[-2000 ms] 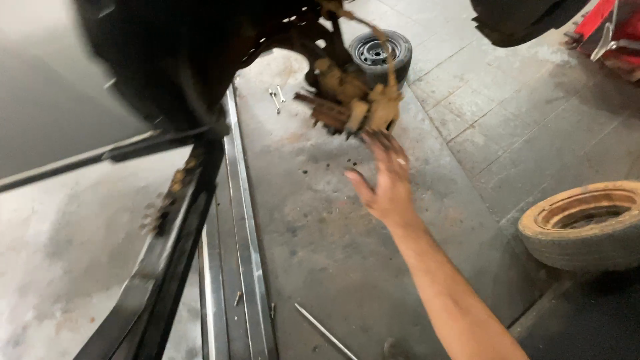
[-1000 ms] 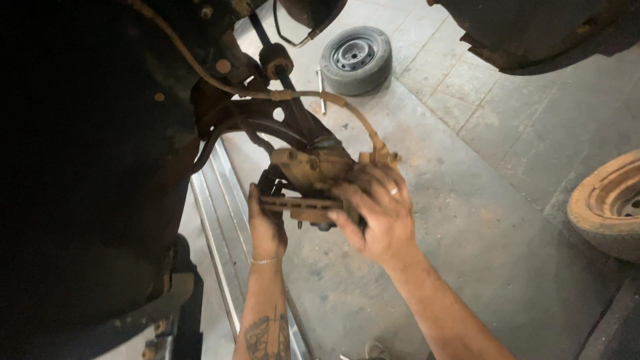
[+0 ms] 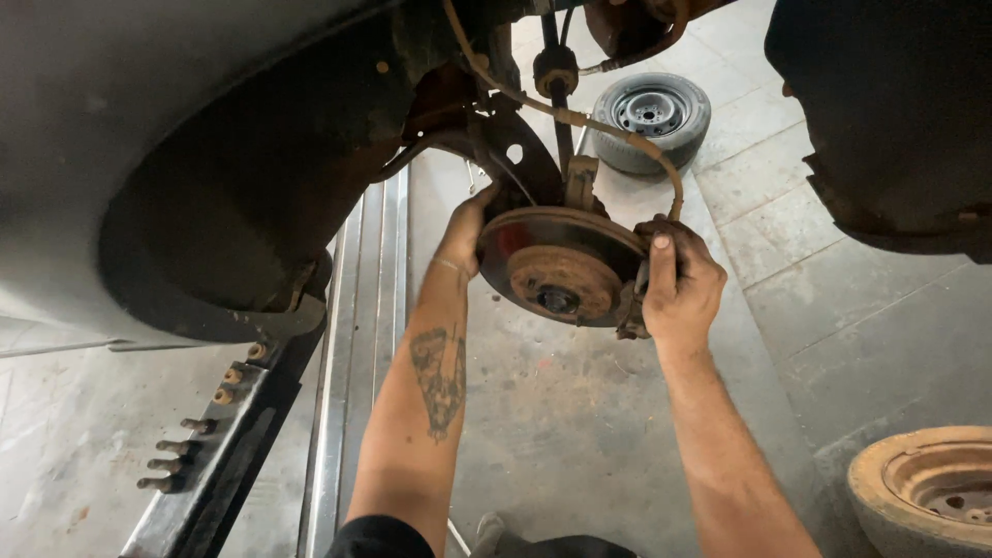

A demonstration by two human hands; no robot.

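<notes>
A rusty brake disc (image 3: 570, 267) with a brown hub centre faces me beneath the wheel arch. At its left rim is my left hand (image 3: 465, 229), its fingers hidden behind the disc, so its grip cannot be told. My right hand (image 3: 682, 275) is closed around the brake caliper (image 3: 637, 302) at the disc's right edge, thumb up, covering much of it. A dirty brake hose (image 3: 612, 132) arcs from the upper left down to the caliper by my right fingers. Behind the disc stand the strut bracket (image 3: 580, 182) and a drive shaft with a rubber boot (image 3: 556, 74).
A lift arm (image 3: 225, 457) holding several bolts and nuts runs under the car body at left, beside metal rails (image 3: 333, 434). A wheel (image 3: 651, 116) lies on the floor behind, a rusty-rimmed one (image 3: 930, 488) at lower right. The dark wheel-arch liner (image 3: 256, 178) hangs at upper left.
Two seconds ago only my right hand showed, at the brake assembly. Both hands were on it one second ago; the disc, then seen nearly edge-on, now shows its face. The view has shifted.
</notes>
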